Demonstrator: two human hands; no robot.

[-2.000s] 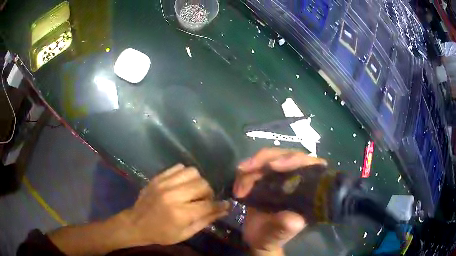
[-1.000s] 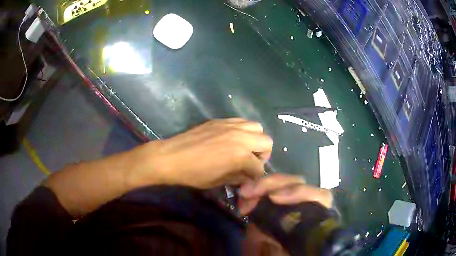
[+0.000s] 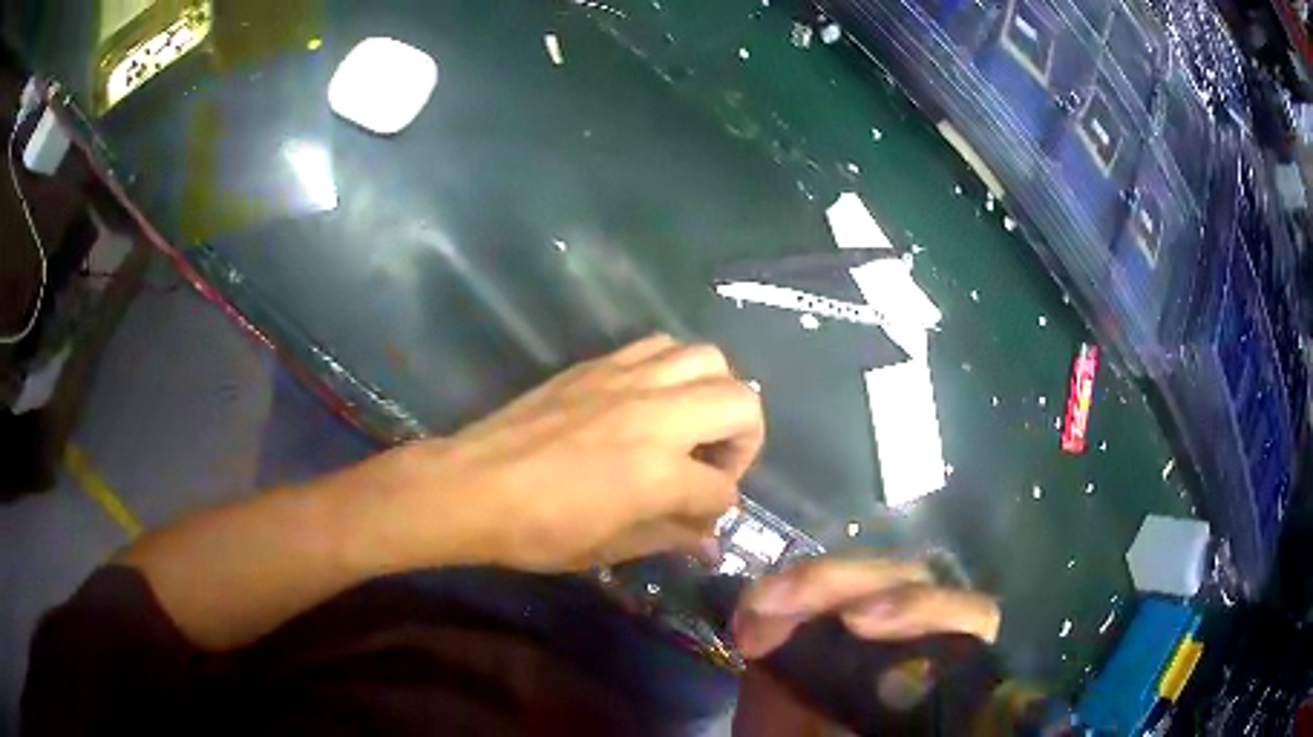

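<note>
A phone back housing (image 3: 756,540) lies low in the centre, its metal card slots showing between my hands; its rest is hidden by my fingers. My left hand (image 3: 605,454) is over its left part with fingers curled down; whether it pinches a small part cannot be seen. My right hand (image 3: 864,605) is at the lower right of the housing, closed around a thick black screwdriver (image 3: 864,684), blurred, its handle pointing to the lower right. The tool's tip is hidden near the housing.
White adhesive pieces (image 3: 906,432), a perforated white strip (image 3: 806,303) and dark tweezers (image 3: 792,268) lie ahead. A white rounded object (image 3: 383,85) and yellow-green box (image 3: 151,51) are at upper left. Blister trays (image 3: 1109,144), a red-and-white packet (image 3: 1080,399) and a blue-yellow holder (image 3: 1140,670) are at right.
My left hand has moved right and forward over the housing since the oldest frame. The black tool has dropped lower, and the housing's slots now show between my hands. The view has shifted.
</note>
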